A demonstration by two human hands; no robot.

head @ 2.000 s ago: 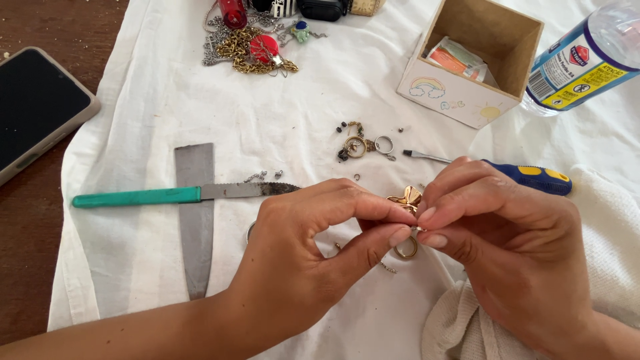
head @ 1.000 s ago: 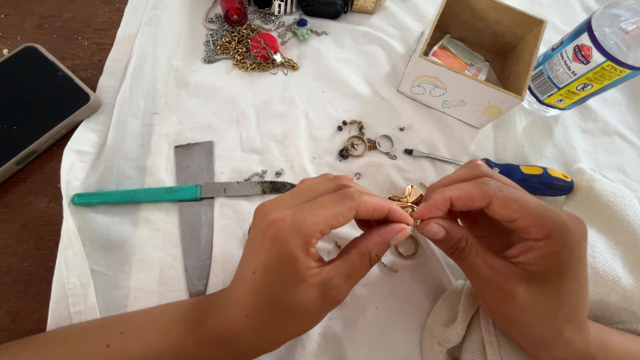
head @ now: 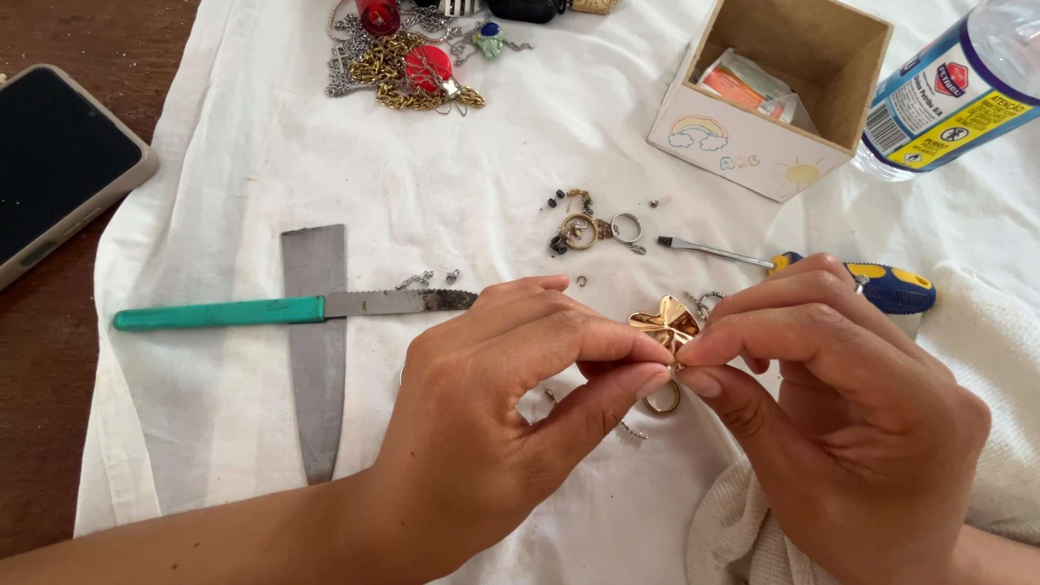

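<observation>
My left hand [head: 520, 398] and my right hand [head: 829, 382] meet fingertip to fingertip, pinching a tiny piece that is mostly hidden; its kind I cannot tell. Just above the fingertips shows a shiny gold flower-shaped ornament [head: 668, 318]; whether it joins the pinched piece is unclear. Below them a gold ring [head: 664, 398] is partly covered. Beyond my hands lie a gold-coloured ring [head: 579, 231], a silver ring [head: 626, 228] and dark beads. A flat screwdriver [head: 719, 253] with a blue and yellow handle lies partly behind my right hand.
A green-handled serrated knife [head: 219, 313] crosses a flat metal blade [head: 315, 357] on the white cloth [head: 455, 179]. Tangled chains [head: 390, 73] lie at the top. A wooden box [head: 747, 154] holds packets, beside a plastic bottle [head: 946, 97]. A phone [head: 65, 162] rests at left, beige fabric [head: 987, 390] at right.
</observation>
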